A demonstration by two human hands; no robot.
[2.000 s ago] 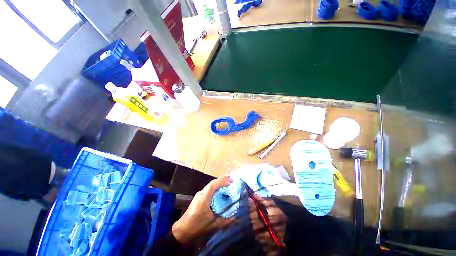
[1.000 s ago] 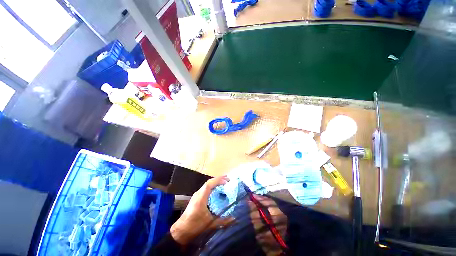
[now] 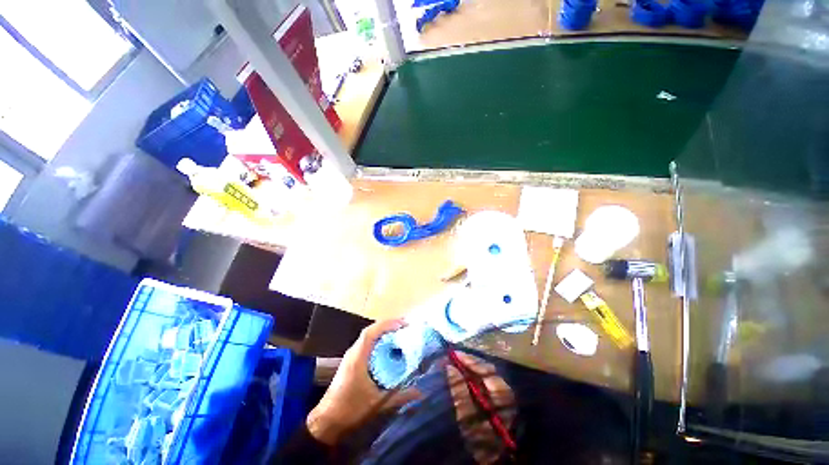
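A light-blue workpiece (image 3: 393, 356) with a dark hole is held over the lap at the bench's near edge. My left hand (image 3: 353, 392) grips its left end. My right hand (image 3: 482, 400) is closed on a slim red-handled tool (image 3: 482, 398), whose tip is at the workpiece's right side. A white and light-blue sole-shaped piece (image 3: 504, 272) with two blue spots stretches from the workpiece over the bench. Whether the two are joined I cannot tell.
A hammer (image 3: 641, 331), yellow cutter (image 3: 604, 318), thin stick (image 3: 548, 291), white square (image 3: 548, 211) and white round pad (image 3: 607, 232) lie right. A blue strap loop (image 3: 416, 225) lies behind. A blue crate of pieces (image 3: 238, 372) stands left. A green belt (image 3: 545, 109) runs beyond.
The sole-shaped piece has swung left and away from me, uncovering the stick and a small white oval. The workpiece has shifted slightly left. A small white scrap on the belt has moved left.
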